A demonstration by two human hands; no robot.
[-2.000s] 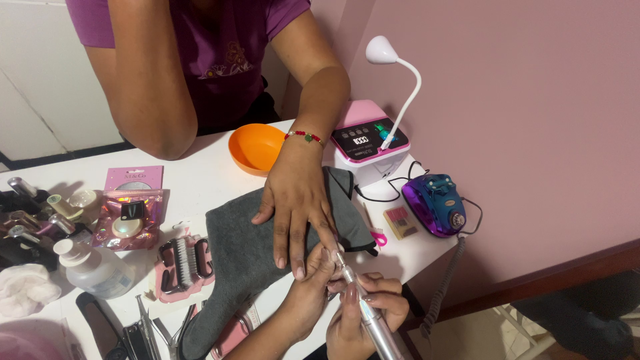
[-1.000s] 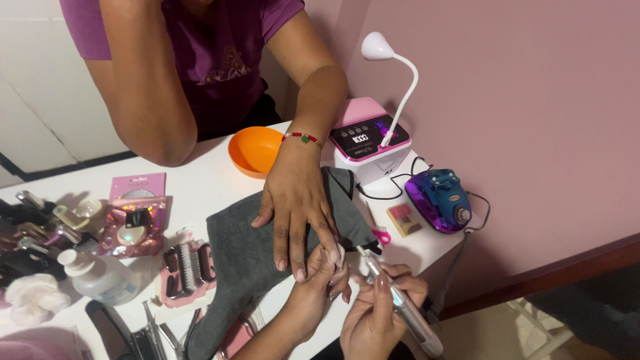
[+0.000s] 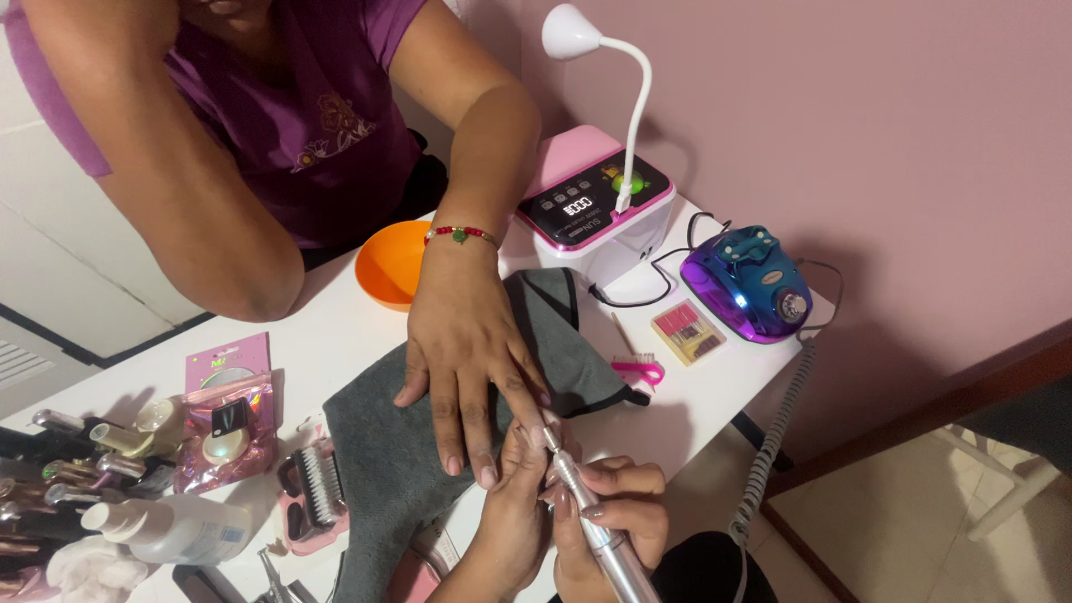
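A silver nail drill handpiece is held in my right hand, its bit at a fingertip of the other person's hand. My left hand grips that finger near its tip. The person's hand lies palm down, fingers spread, over a grey cloth, with a red beaded bracelet at the wrist. The blue and purple drill base stands at the table's right end, and a coiled cable hangs beside it.
Behind stands a pink and white nail lamp with a white gooseneck light. An orange bowl, a drill bit case and a pink brush sit around the cloth. At left are a pump bottle, a nail brush and several polish bottles.
The drill handpiece was at the fingertip two seconds ago, held away from it one second ago, and is back at the fingertip now. The other person's hand stays on the cloth.
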